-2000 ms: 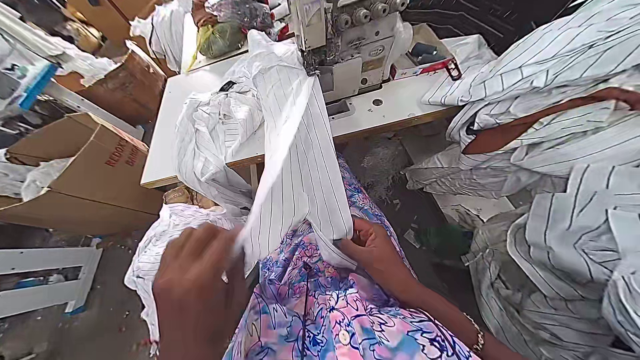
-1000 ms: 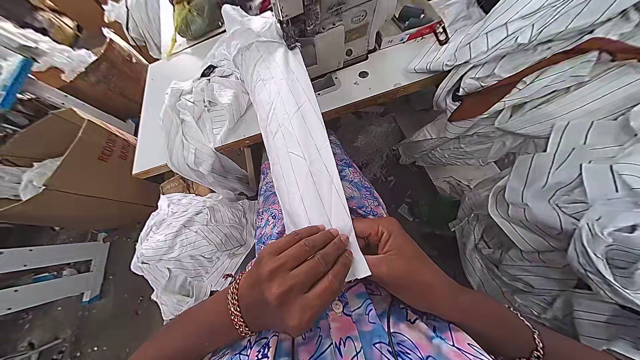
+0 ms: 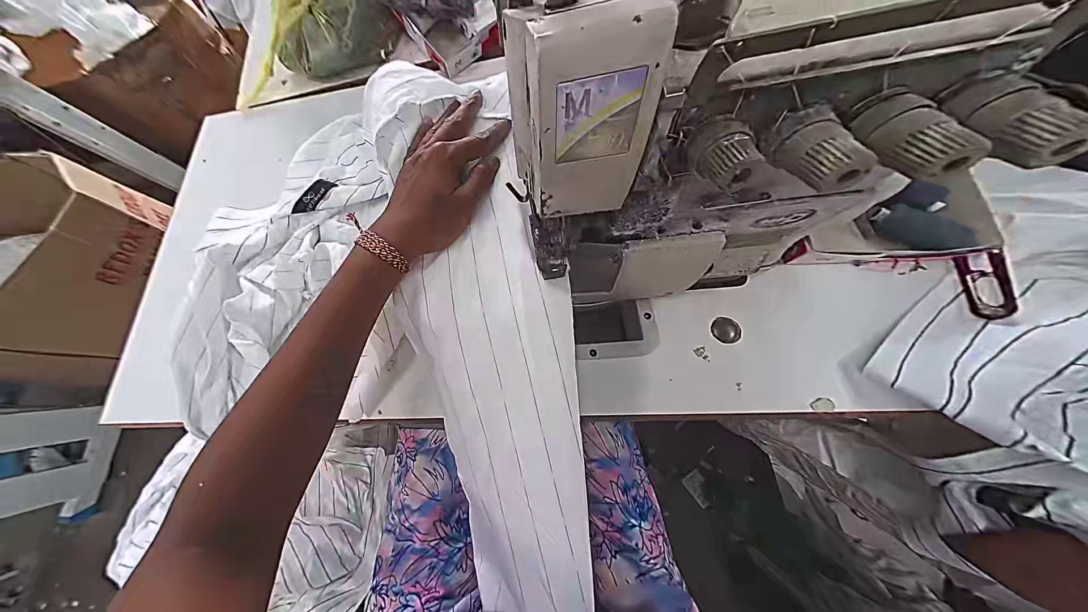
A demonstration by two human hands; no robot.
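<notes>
My left hand (image 3: 446, 183) lies spread on a white pinstriped garment (image 3: 510, 365), pressing it on the white sewing table (image 3: 790, 357). The fingers reach toward the garment's bunched far end. A long flat part of it runs under the presser foot area of the overlock sewing machine (image 3: 586, 110) and hangs over the table's front edge onto my lap. More of the garment is crumpled to the left, with a small black label (image 3: 313, 196) on it. My right hand is out of view.
A cardboard box (image 3: 76, 272) stands at the left. Striped fabric (image 3: 1003, 340) is heaped at the right, beside a dark red metal-like clip (image 3: 986, 285). Tension dials (image 3: 820, 149) line the machine's front. A yellow-green bag (image 3: 327, 38) lies behind.
My left hand has gone from the garment's near end on my lap to its far part beside the machine. My right hand has left the view. The view has moved much closer to the machine.
</notes>
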